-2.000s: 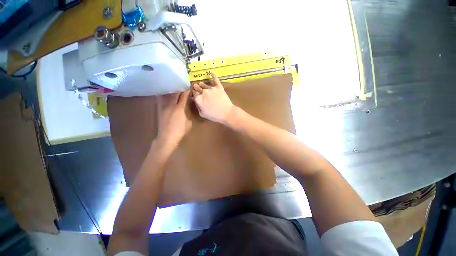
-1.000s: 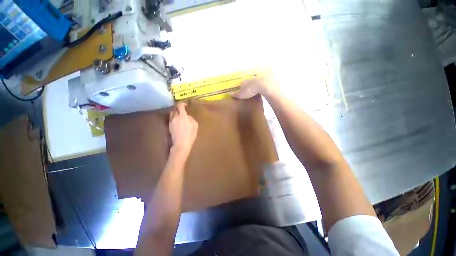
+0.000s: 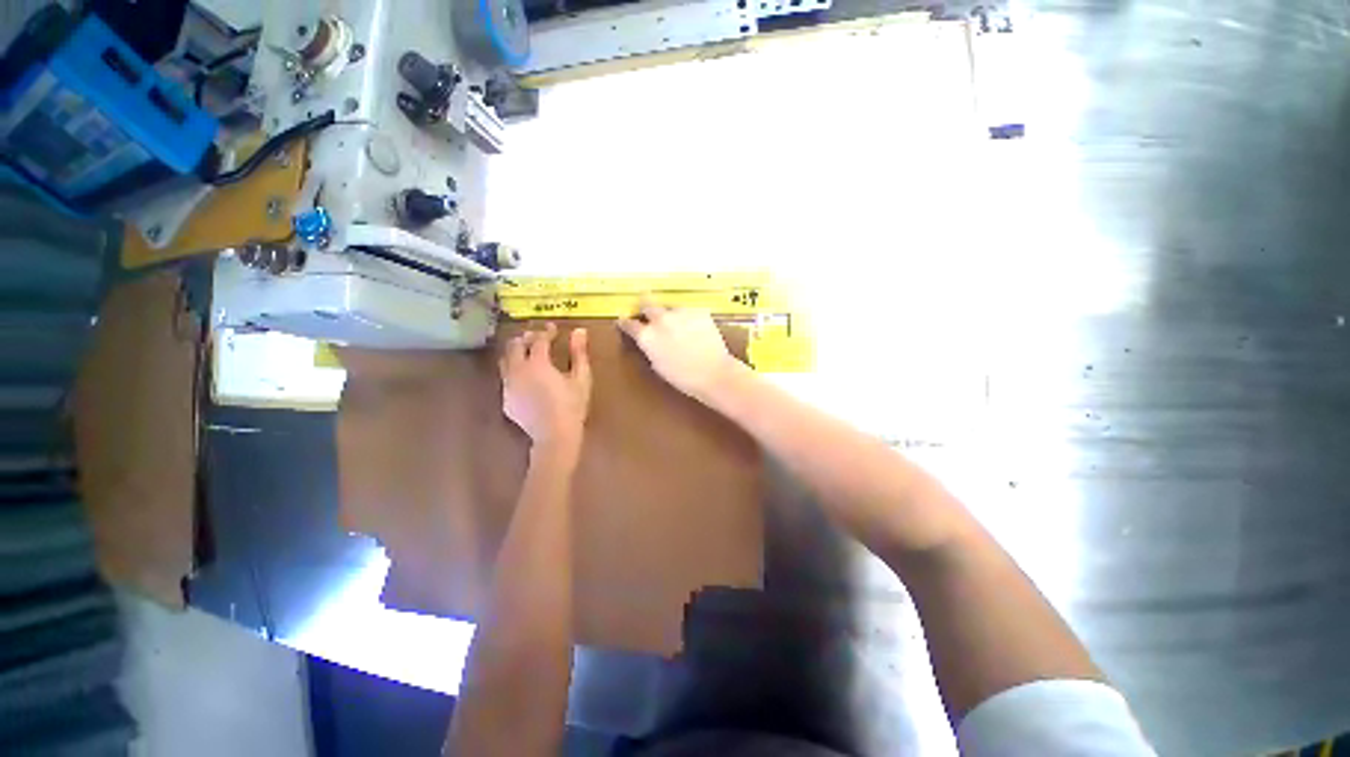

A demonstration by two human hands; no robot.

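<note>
A brown bag body panel (image 3: pixel 652 503) lies flat with its top edge along the yellow sewing template (image 3: pixel 592 299); its lower corners are notched. My left hand (image 3: pixel 546 388) rests on the panel near the top edge, fingers apart, just right of the white sewing machine head (image 3: pixel 356 296). My right hand (image 3: pixel 678 349) is at the panel's top edge by the template, fingers bent; whether it pinches the edge cannot be told. The panel's upper left part runs up to the machine head.
The white carrier plate (image 3: pixel 829 178) glares behind the template. A blue-framed touchscreen (image 3: pixel 104 119) is at upper left. Brown stacked panels (image 3: pixel 136 429) lie at the left beside a green-blue curtain (image 3: pixel 45 473). The shiny metal table (image 3: pixel 1184 385) extends right.
My right hand has moved left along the template from its right end. My left hand's fingers have spread. The view has shifted, showing more of the machine and the bar at the back.
</note>
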